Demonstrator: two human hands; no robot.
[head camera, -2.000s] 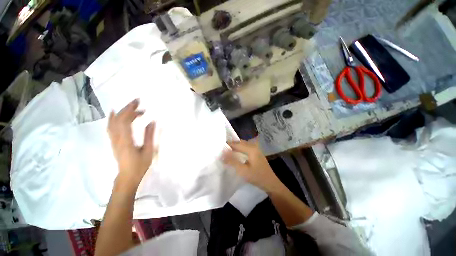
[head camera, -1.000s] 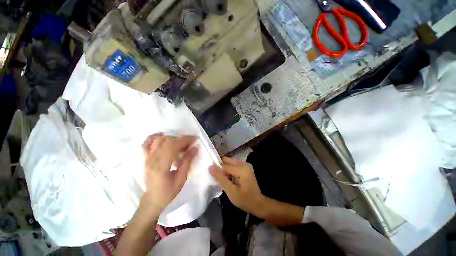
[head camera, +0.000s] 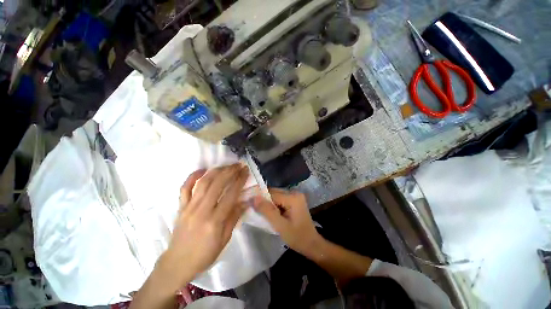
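A white garment piece (head camera: 175, 151) lies under the needle area of the cream overlock machine (head camera: 290, 72), left of its metal plate, and hangs down at left in a loose heap. My left hand (head camera: 211, 211) lies flat on the fabric just below the presser foot, fingers together and pointing at the needle area. My right hand (head camera: 287, 217) pinches the fabric's right edge between thumb and fingers, right beside my left fingertips. The presser foot is mostly hidden under the machine head.
Red-handled scissors (head camera: 443, 89), a dark flat rectangle (head camera: 470, 51) and a thin pale stick (head camera: 492, 27) lie on blue-grey cloth at the upper right. A pile of white pieces (head camera: 483, 205) lies on the low stand at right. Dark items are at the upper left.
Since two seconds ago, my left hand has moved right from the middle of the fabric to beside my right hand. The camera view has shifted; my right hand keeps to the fabric's edge.
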